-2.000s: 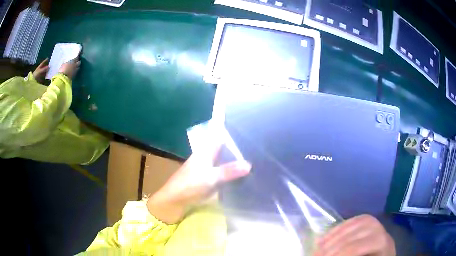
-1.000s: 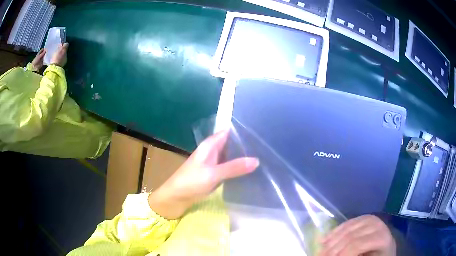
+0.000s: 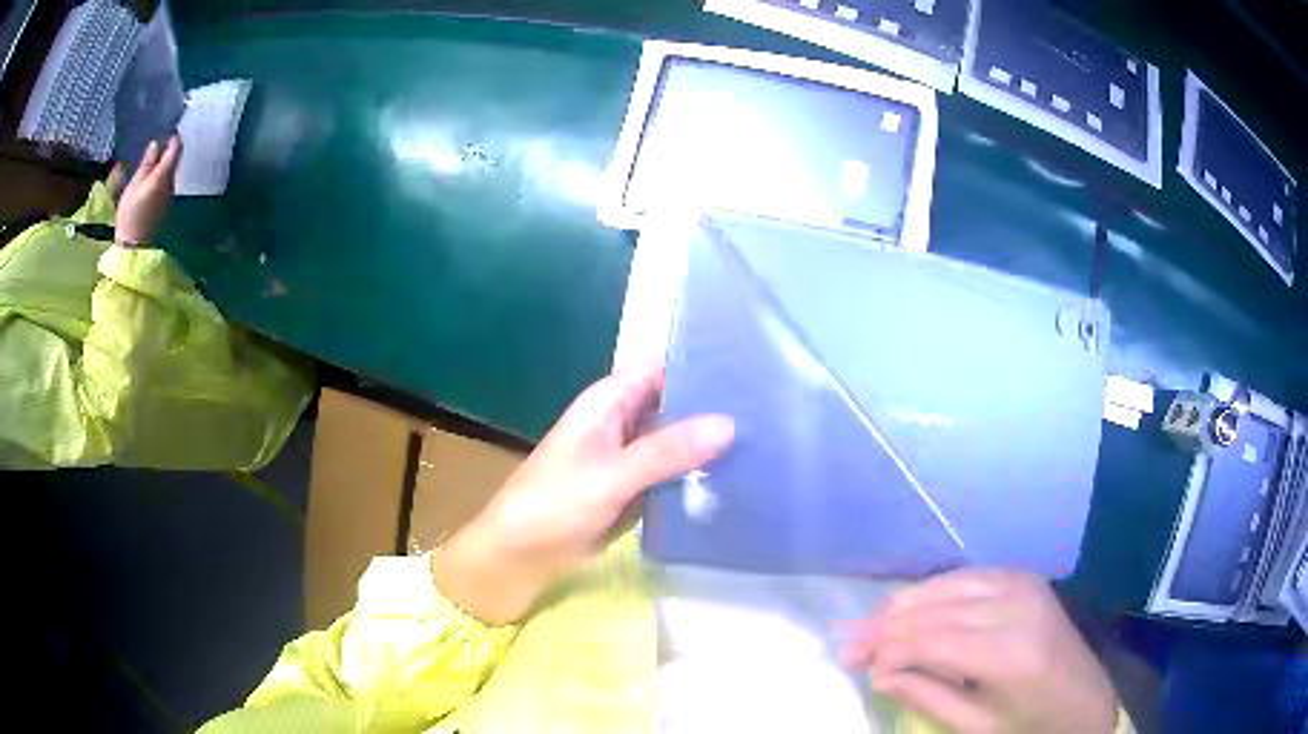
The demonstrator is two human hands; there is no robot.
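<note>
A dark grey-blue tablet (image 3: 775,502) is held up, back cover toward me, with its camera module (image 3: 1079,329) at the upper right corner. Clear film (image 3: 861,409) lies over the back with a bright diagonal line from the upper left to the lower right. My left hand (image 3: 574,495) grips the tablet's left edge, thumb on the back cover, fingers hidden behind. My right hand (image 3: 990,645) is at the lower edge, blurred, with fingers bent at the film's lower part. Whether it pinches the film is unclear. A bright white sheet (image 3: 760,667) shows below the tablet.
A screen-up tablet (image 3: 775,144) lies on white foam behind mine. More tablets (image 3: 1062,79) lie at the far side. A small metal fixture (image 3: 1202,420) and stacked tablets (image 3: 1237,509) are at right. A coworker in a yellow smock (image 3: 144,344) holds a dark slab at left. Brown cartons (image 3: 352,495) are below the bench.
The tablet's back has tilted and catches more glare; its logo is now faint. The film's diagonal line has shifted up. My right hand has moved slightly left and up. The coworker has lifted a slab.
</note>
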